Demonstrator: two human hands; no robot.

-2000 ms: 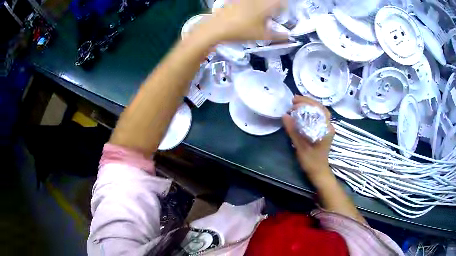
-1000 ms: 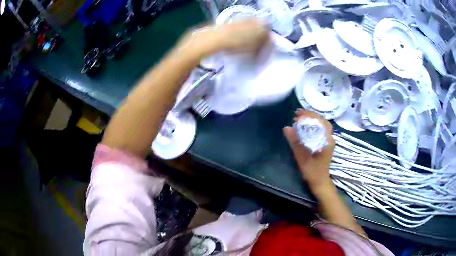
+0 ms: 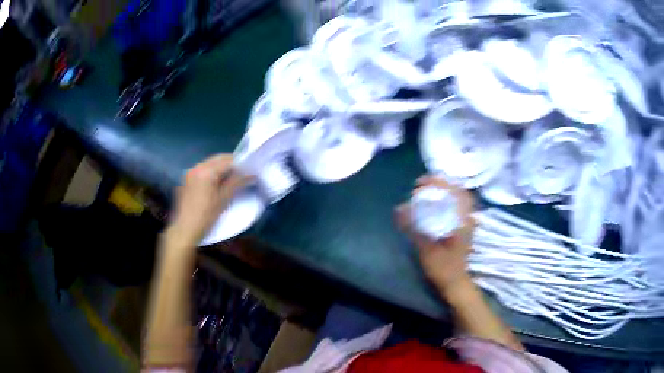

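Observation:
The frame is blurred. My right hand (image 3: 440,237) is closed around the end of a bundle of white cables (image 3: 553,273); a shiny, whitish round tip (image 3: 435,212) shows at the top of the fist. The cables trail right along the bench. My left hand (image 3: 206,191) is at the front edge of the bench, its fingers over a white round disc (image 3: 236,220); whether it grips it cannot be told. More white discs lie to its right, one of them face up (image 3: 335,148).
Piled white discs (image 3: 466,142) cover the back and right of the dark green bench (image 3: 342,226). Dark tangled parts (image 3: 132,95) and a blue item (image 3: 149,29) are at far left. Below the bench edge are dark glossy parts (image 3: 226,306) and brown cardboard (image 3: 285,347).
My left hand has moved from the disc pile down and left to the bench edge. Discs at the pile's left end have shifted. My right hand still holds the cable bundle.

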